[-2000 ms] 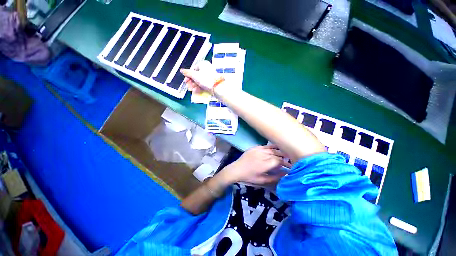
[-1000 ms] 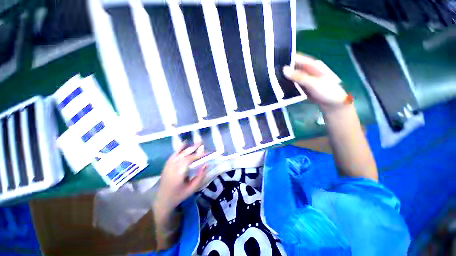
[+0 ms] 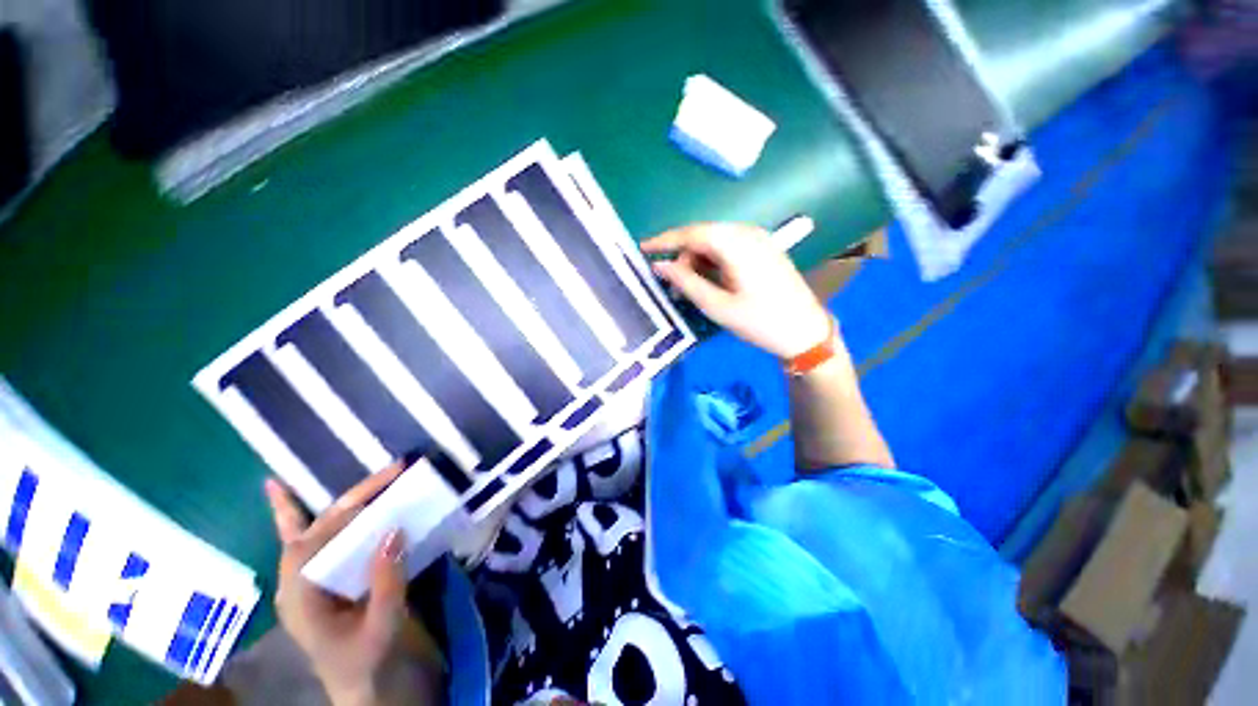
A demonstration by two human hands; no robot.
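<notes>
A white sheet point(image 3: 317, 315) with several long black strips point(image 3: 439, 335) lies at an angle on the green bench. It overlaps another such sheet, whose strip ends show along the near edge. My left hand point(image 3: 338, 586) is at the sheet's near left corner and holds a small, palm-sized white piece point(image 3: 380, 535), with the thumb on top. My right hand point(image 3: 745, 287) is at the sheets' right edge, fingers curved. Whether its fingertips pinch the edge or only touch it cannot be told.
Label sheets with blue blocks point(image 3: 117, 572) lie at lower left. A white block with a blue edge point(image 3: 724, 127) lies beyond the sheets, and a white stick point(image 3: 792, 232) beside my right hand. Black panels point(image 3: 904, 104) on wrap lie at the back. Cartons point(image 3: 1131, 552) stand right.
The strip sheet, held raised a second ago, now lies over the other sheet. My left hand now holds a white piece. The view has turned to the right.
</notes>
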